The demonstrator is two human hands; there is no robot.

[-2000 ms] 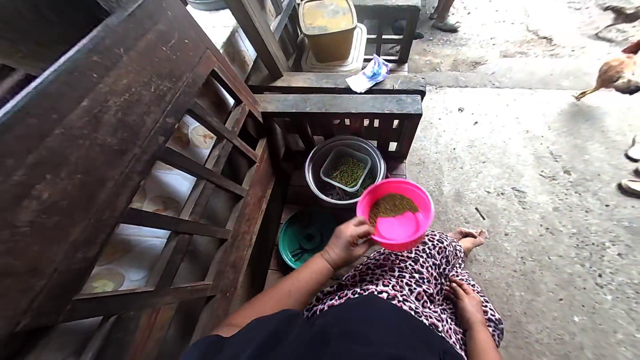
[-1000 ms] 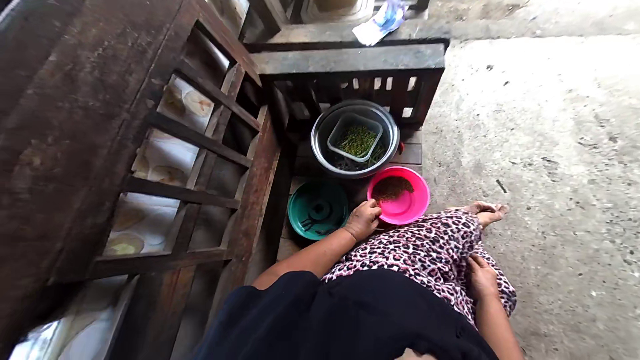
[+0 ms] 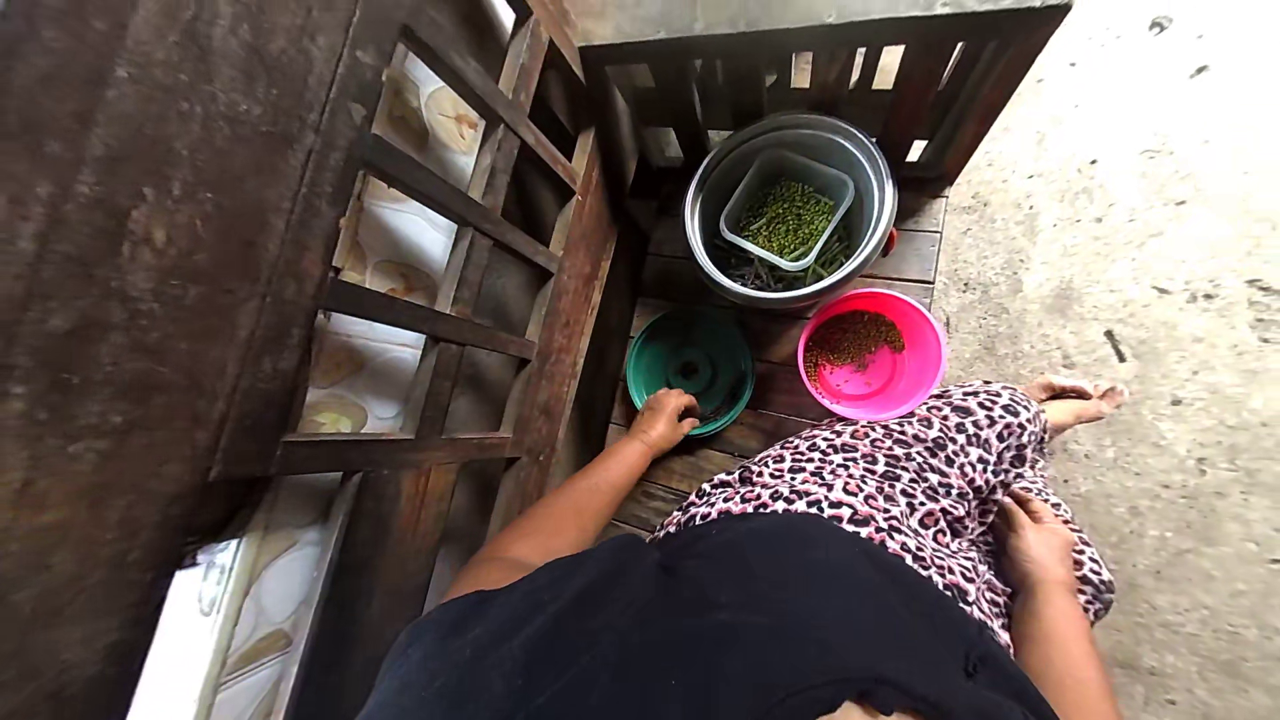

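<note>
My left hand [image 3: 665, 420] reaches over the near rim of a green plastic basin [image 3: 690, 365], its fingers curled inward; whether it grips the rim or something small inside is unclear. Beside it on the slats stands a pink plastic bowl [image 3: 920, 345] with small brown seeds or grains [image 3: 852, 340]. Behind both, a metal basin [image 3: 692, 215] holds a clear square container [image 3: 790, 262] of green beans or seeds [image 3: 787, 218], with dark and green pods around it. My right hand [image 3: 1035, 545] rests on the leopard-print cloth over my leg, its fingertips partly hidden.
A wooden slatted seat [image 3: 905, 255] carries the basins. Its dark wooden backrest [image 3: 440, 320] rises at the left, and a slatted armrest [image 3: 830, 35] stands behind them. Concrete floor [image 3: 1180, 400] lies at the right, with a bare foot [image 3: 1080, 400] above it.
My left hand has let go of the pink bowl and moved left to the green basin. The pink bowl, held up two seconds ago, now stands on the slats. The view has tilted down.
</note>
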